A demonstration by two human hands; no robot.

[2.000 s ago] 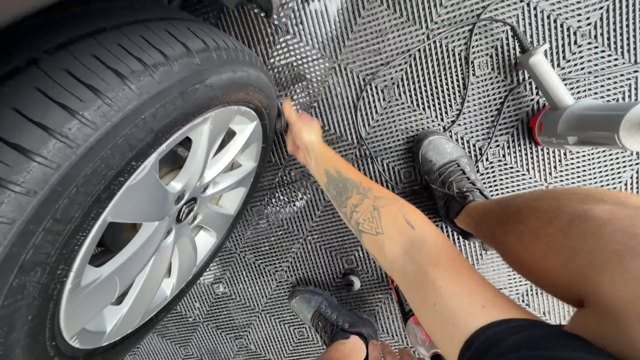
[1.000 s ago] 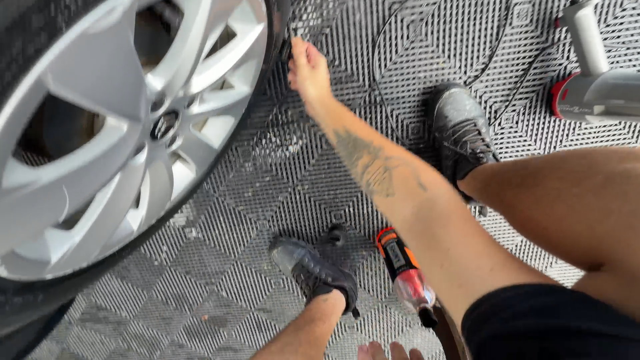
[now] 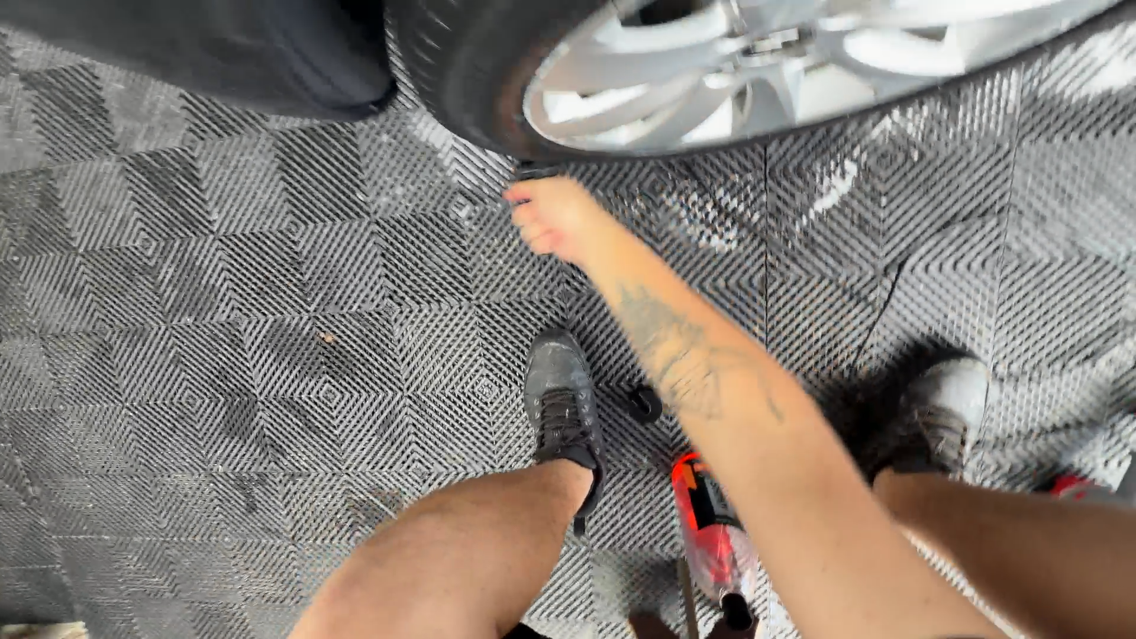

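Observation:
My right hand (image 3: 555,217) reaches to the lower sidewall of a car tire (image 3: 479,98), its fingers curled round a small dark object (image 3: 535,169). That object lies against the tire's lower edge and is mostly hidden, so I cannot tell its kind. The tire surrounds a silver alloy wheel (image 3: 781,53) with several spokes. A tattoo marks the forearm. My left hand does not show. Beneath the forearm, a clear plastic bottle (image 3: 710,532) with red contents and a black and orange label is on the floor.
Ribbed grey floor tiles (image 3: 266,293) lie under everything. My shoes (image 3: 559,390) are planted apart, with a small black curved piece (image 3: 645,405) between them. Dark bodywork (image 3: 266,53) overhangs at upper left. A red and grey object (image 3: 1078,486) shows at the right edge.
The view has turned strongly, and the wheel now spans the top. My right hand has moved along the tire's edge. The fingers at the bottom edge one second ago are out of view.

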